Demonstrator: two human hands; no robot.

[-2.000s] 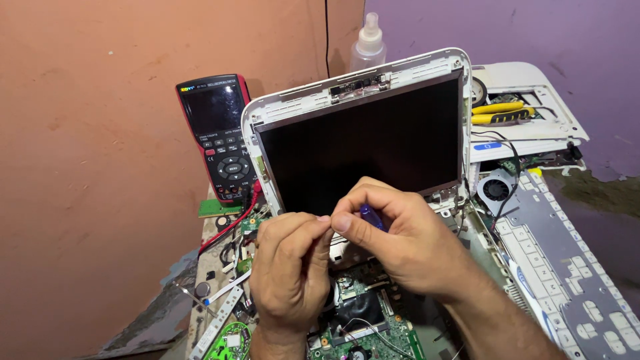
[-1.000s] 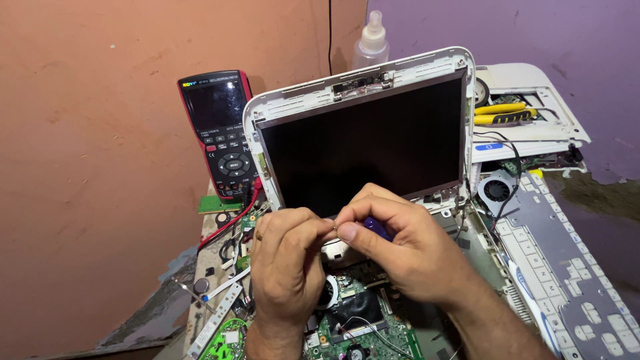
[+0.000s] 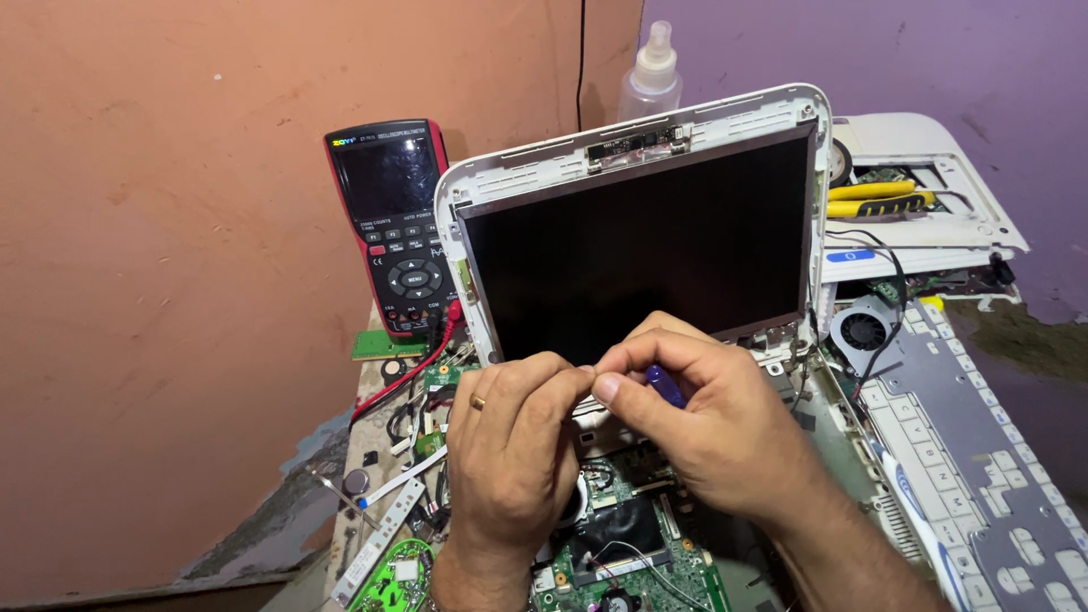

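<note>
My left hand [image 3: 518,433], with a ring on one finger, meets my right hand [image 3: 697,408] fingertip to fingertip in front of the laptop screen [image 3: 646,246]. Whatever the left fingertips pinch is too small or hidden to tell. A purple tool handle [image 3: 665,387] is held within my right hand's curled fingers; its other end is hidden. The white laptop lid [image 3: 722,106] stands upright with its bezel off, a small camera board [image 3: 637,146] showing at the top. Below my hands lies a green laptop motherboard [image 3: 680,561] with a black-covered section and thin wires.
A red and black multimeter [image 3: 399,212] with a red lead leans at the left. Behind the lid stands a spray bottle [image 3: 653,81]. Yellow pliers [image 3: 880,200], a small fan [image 3: 862,330] and a partly stripped keyboard [image 3: 926,459] are at the right. A green round board [image 3: 395,578] lies front left.
My hands stay together before the screen, with only slight finger shifts.
</note>
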